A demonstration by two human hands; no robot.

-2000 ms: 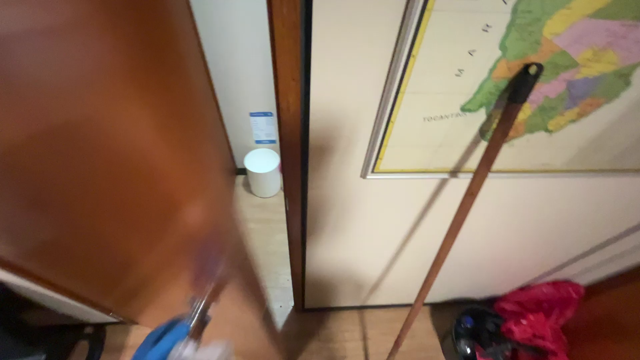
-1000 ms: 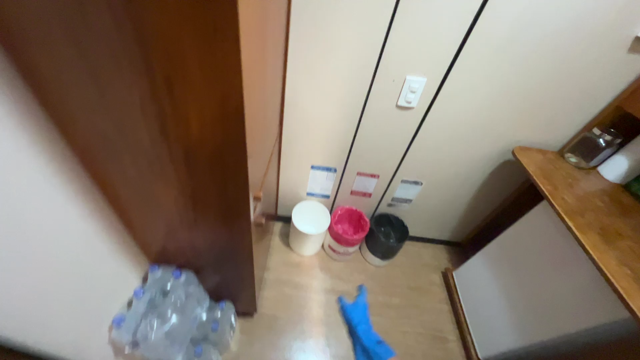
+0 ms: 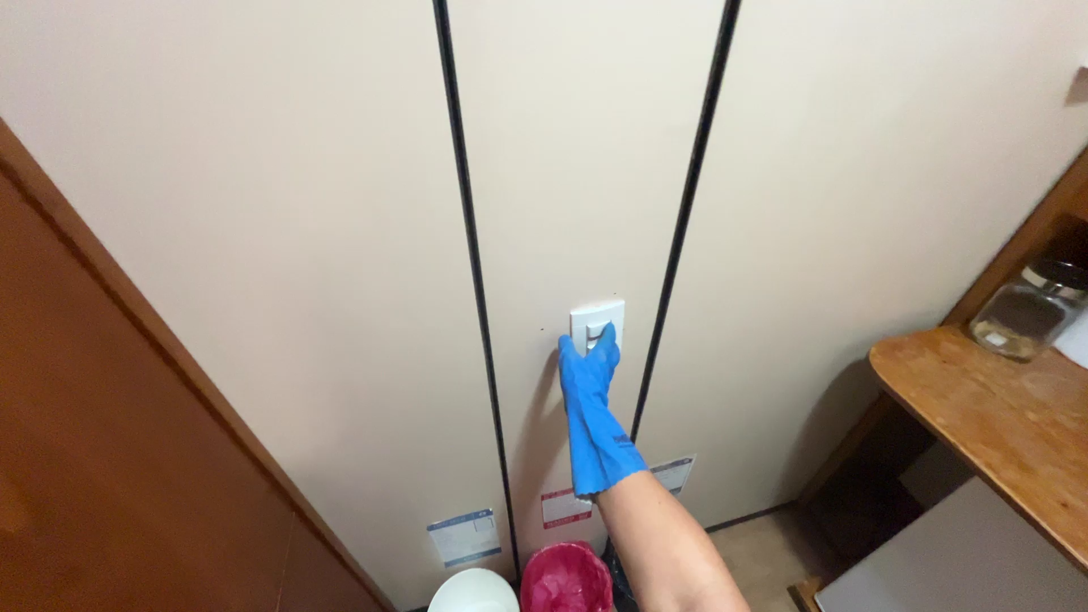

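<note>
My right hand (image 3: pixel 588 382), in a blue rubber glove, reaches up from the lower right to a white wall switch plate (image 3: pixel 597 313). One finger rests on the plate's rocker area, and the thumb is apart from it at the plate's left edge. Nothing is held between them. The glove covers the lower part of the plate. My left hand is out of the view.
Below stand a white bin (image 3: pixel 474 593), a bin with a pink liner (image 3: pixel 567 580) and a dark bin partly behind my forearm. A wooden counter (image 3: pixel 935 365) with a glass jar (image 3: pixel 1026 319) is at the right; brown wood (image 3: pixel 127 408) stands left.
My gloved right hand has risen from low over the floor to the wall switch. The view has moved from the doorway and map to the switch wall.
</note>
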